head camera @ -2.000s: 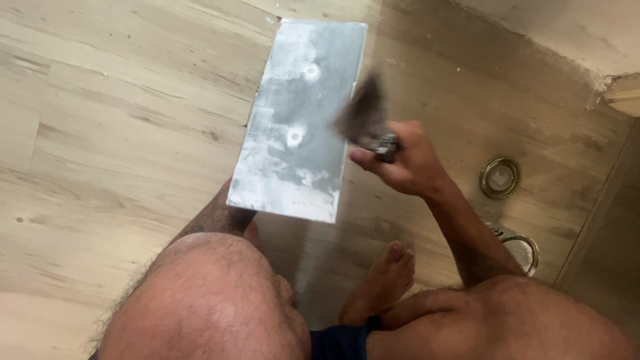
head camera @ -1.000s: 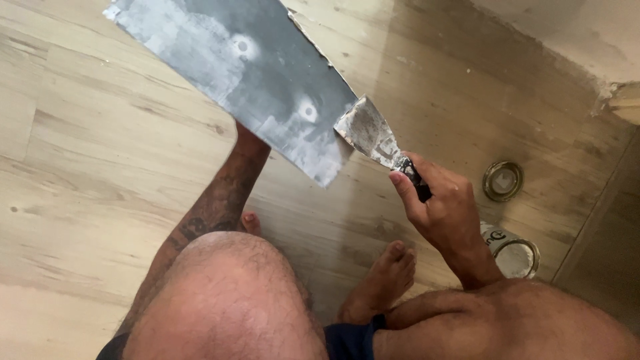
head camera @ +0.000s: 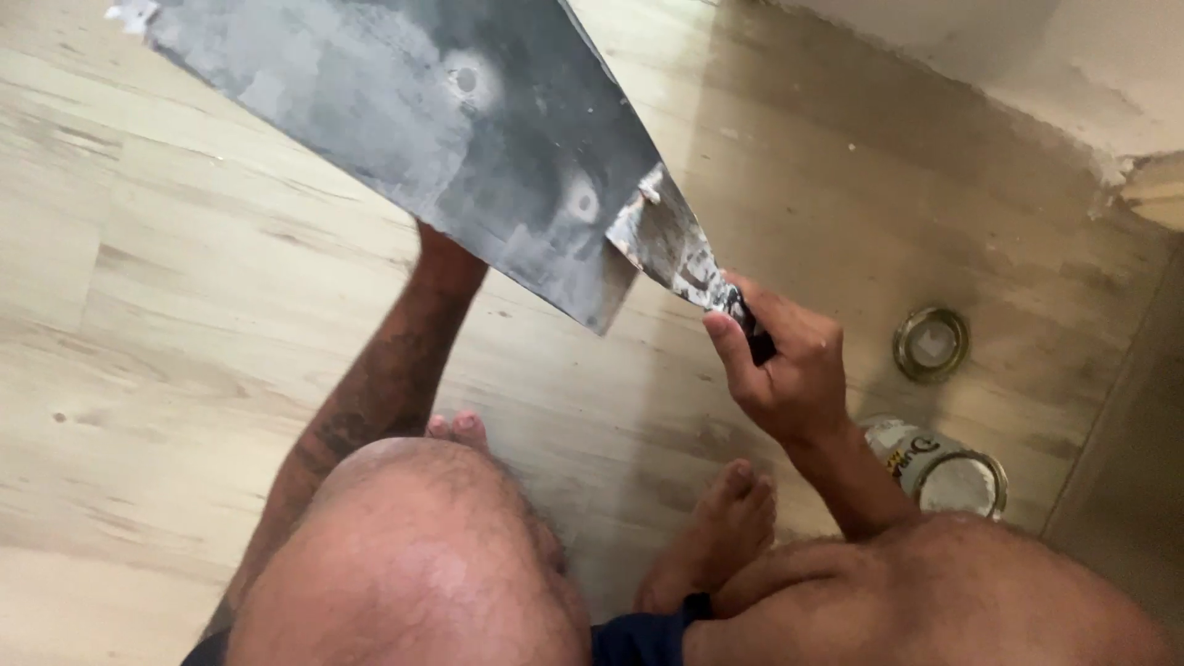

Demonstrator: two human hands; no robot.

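Observation:
A rectangular steel plastering trowel [head camera: 398,120], smeared with thin grey-white residue and marked with two round spots, is held face up and slanting. My left hand [head camera: 450,257] supports it from below; the fingers and any handle are hidden behind the blade. A lump of white compound clings to its upper left corner. In my right hand [head camera: 795,356] is the dark handle of a putty knife [head camera: 671,245]. The knife's blade lies at the trowel's long right edge, near the lower end, with white compound on its tip.
Right of my right hand, a round can lid [head camera: 931,345] lies on the wood-look floor [head camera: 231,240]. Beside my forearm is an open can [head camera: 959,486] with white material inside. My bare foot [head camera: 726,518] is below the knife. A rough-edged wall stands at upper right.
The trowel has swung from nearly upright in view to a slant toward the upper left. The putty knife, raised beside it two seconds ago, now meets its right edge near the lower end.

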